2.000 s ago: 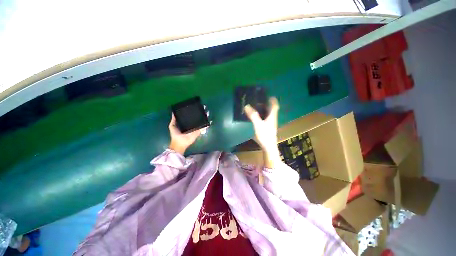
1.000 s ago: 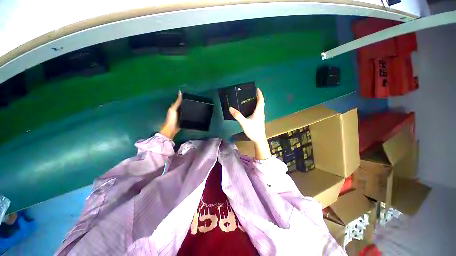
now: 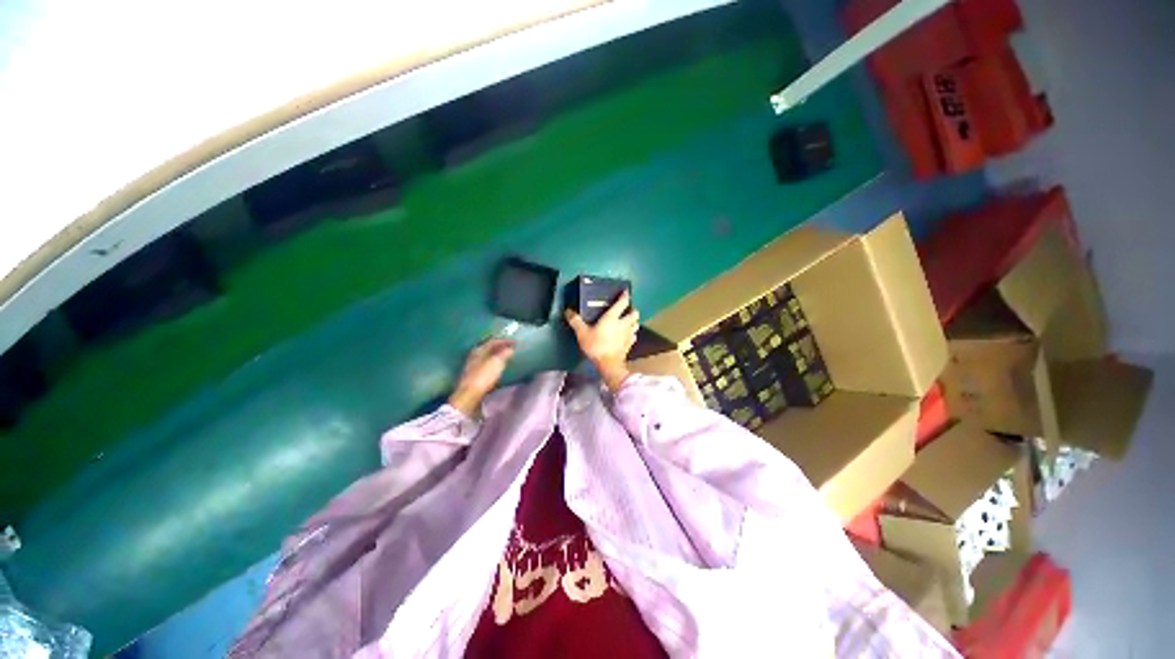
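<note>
My right hand (image 3: 608,337) holds a small black box (image 3: 598,296) with small pale lettering, just in front of me. A dark, open-looking square black piece (image 3: 525,291) is on the green surface, to the left of that box. My left hand (image 3: 483,371) is below this piece, apart from it, fingers towards it. A small whitish spot (image 3: 510,330) shows by its fingertips; whether the hand grips something is too small to tell. The open brown carton (image 3: 838,451) at the right holds rows of black boxes (image 3: 758,361) with yellow print.
A white shelf (image 3: 322,103) overhangs the far side of the green surface (image 3: 296,386), with dark blocks in its shadow. A dark box (image 3: 802,152) stands near the far right end. A metal bar (image 3: 857,54), red bags (image 3: 954,103) and more open cartons (image 3: 999,348) are at the right.
My left hand has let go of the open black piece, which now lies on the green surface. My right hand has moved slightly left with its box. The view has tilted.
</note>
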